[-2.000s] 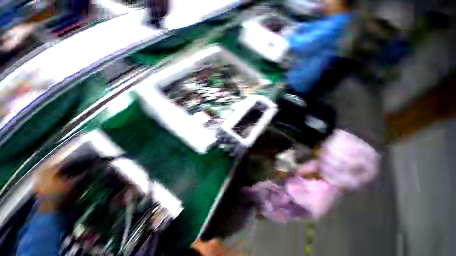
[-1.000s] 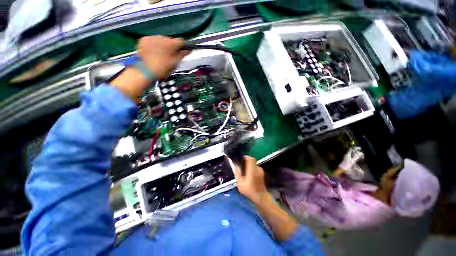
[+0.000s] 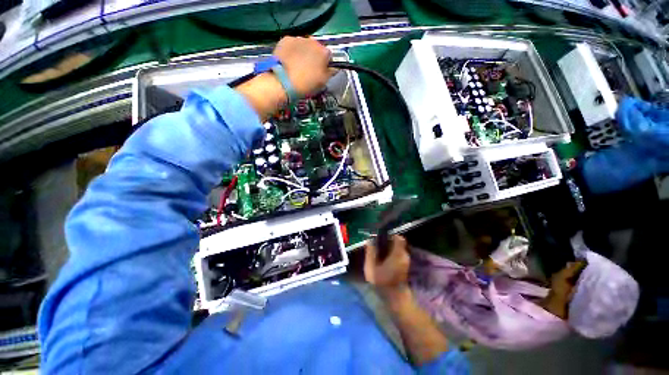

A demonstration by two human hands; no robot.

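A pale open housing [image 3: 373,139] lies in front of me with a green circuit board [image 3: 312,139] inside. A smaller white wiring compartment [image 3: 271,233] joins its near side. My left hand [image 3: 304,67] is closed on a black sealing strip [image 3: 375,73] above the far rim. The strip bows out past the housing's right side, and black strip also runs along the near rim. My right hand [image 3: 387,265] holds a dark-handled tool [image 3: 390,220] off the near right corner. The tool is blurred, so its kind is unclear.
A second open housing [image 3: 418,110] stands to the right on the green surface [image 3: 378,110], with more housings beyond. A person in pink with a pale cap [image 3: 605,296] is at the lower right. A blue sleeve [image 3: 631,161] shows at the right. Rails run behind.
My left hand has moved right along the far rim with the strip, which now bows out further right. My right hand and tool have shifted right and slightly down, away from the near right corner.
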